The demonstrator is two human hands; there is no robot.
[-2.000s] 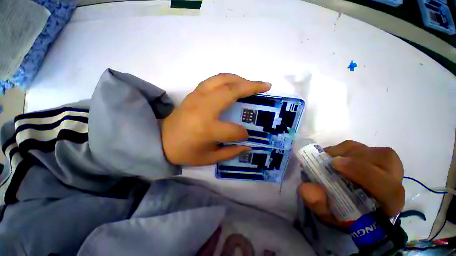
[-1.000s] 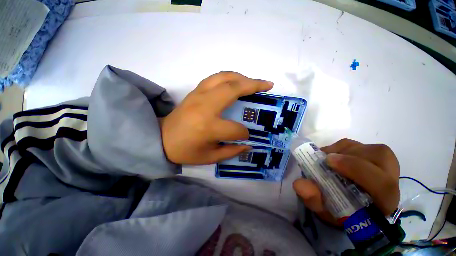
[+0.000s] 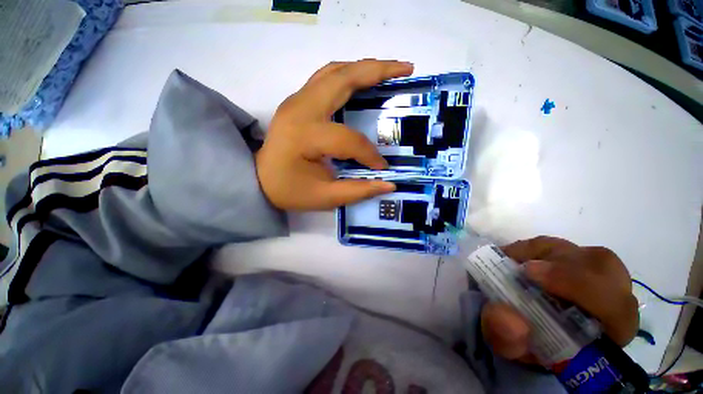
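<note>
Two light-blue plastic housings lie edge to edge on the white paper, the upper housing [image 3: 439, 127] farther from me and the lower housing [image 3: 408, 219] nearer. Both show black and silver parts inside. My left hand [image 3: 327, 142] is spread over their left ends, with fingertips on the upper rim and near the seam between them. My right hand [image 3: 574, 288] is closed around the glue syringe [image 3: 524, 308]. Its pale-green needle tip points at the right end of the lower housing; whether it touches is unclear. No glue can be made out.
A bag of pale-blue parts [image 3: 65, 73] with a paper label lies upper left. A small blue mark [image 3: 548, 106] is on the paper. More housings [image 3: 628, 11] sit on a dark-green strip at upper right. Wires [image 3: 655, 292] and a dark curved tool [image 3: 646, 337] are at lower right.
My left hand and both housings have moved away from me and slightly right. The syringe has moved down and right, and its tip is now at the lower housing instead of the upper one.
</note>
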